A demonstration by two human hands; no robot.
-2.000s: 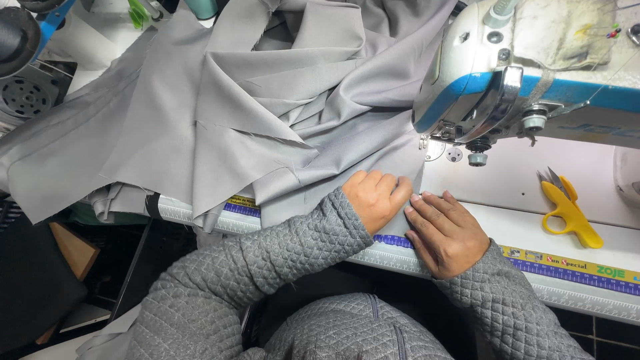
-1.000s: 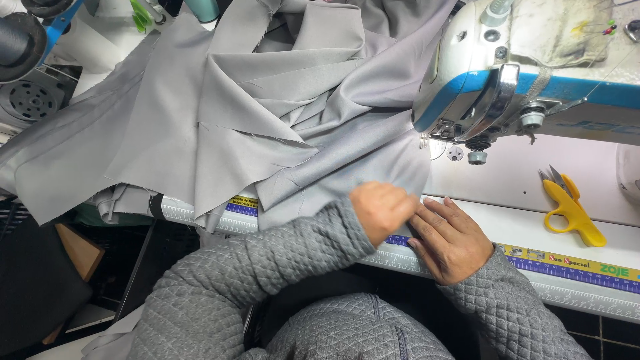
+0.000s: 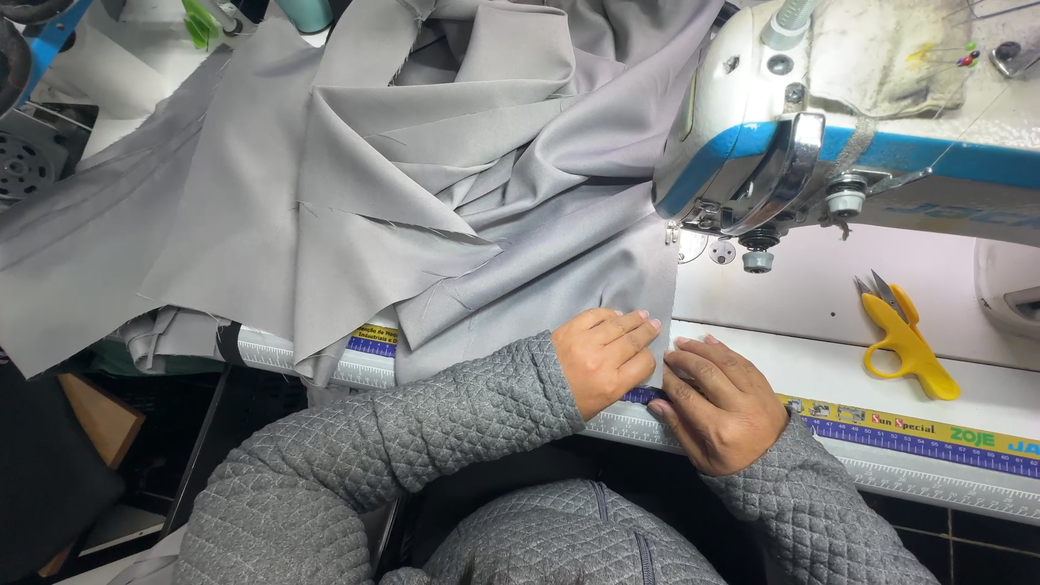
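Grey woven fabric (image 3: 382, 268) lies in folds over the left and middle of the sewing table, its right edge running up to the needle area of an industrial sewing machine (image 3: 853, 138). My left hand (image 3: 613, 353) rests on the fabric's near right corner, fingers bent and pressed on it. Close to its right, my right hand (image 3: 719, 398) lies over the table's front edge, its fingertips at the fabric's edge; whether it pinches the cloth is hidden. Yellow-handled thread snips (image 3: 906, 337) lie to the right with their blades apart.
A ruler tape (image 3: 934, 443) and a grey measuring strip (image 3: 910, 479) run along the front edge. Pins with coloured heads (image 3: 967, 58) stick in a cloth pad (image 3: 886, 57) on the machine. A teal object (image 3: 306, 12) and a bright green clip-like thing (image 3: 199, 23) stand at the back left.
My left hand has shifted a little along the fabric edge, and its fingers now lie flatter than two seconds ago. My right hand stays in nearly the same place.
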